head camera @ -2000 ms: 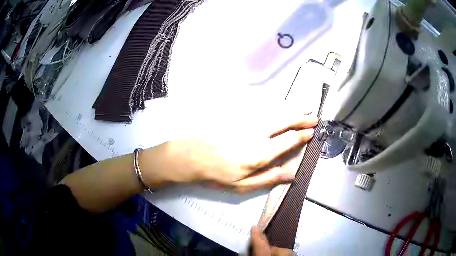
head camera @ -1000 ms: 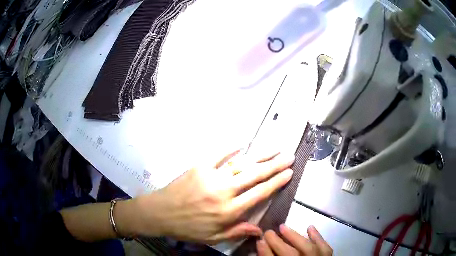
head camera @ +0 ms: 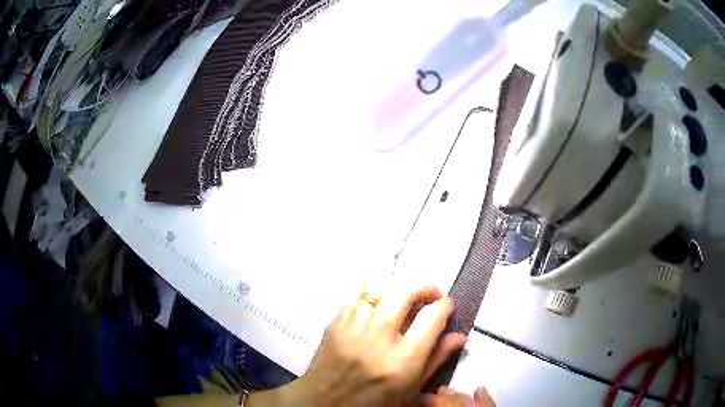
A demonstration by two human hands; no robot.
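A dark brown ribbed fabric strip (head camera: 479, 258) lies lengthwise on the white machine table, passing beside the presser foot (head camera: 509, 227) of the white sewing machine (head camera: 560, 135). Its far end shows beyond the foot. My left hand (head camera: 381, 342) lies on the strip's near part, thumb and fingers bent together on its left edge. My right hand (head camera: 461, 397) is cut off by the bottom edge of the picture; only fingertips show at the strip's near end, and its grip cannot be told.
A fanned stack of brown pieces (head camera: 195, 119) lies at upper left. Fabric scraps (head camera: 60, 87) tangle at the far left. A translucent lamp (head camera: 445, 79) hangs over the table. Red-handled scissors (head camera: 653, 372) lie at lower right.
The strip has moved away from me, more of it now beyond the foot. My left hand has moved nearer the bottom edge and its fingers have bent. My right hand has sunk mostly out of view.
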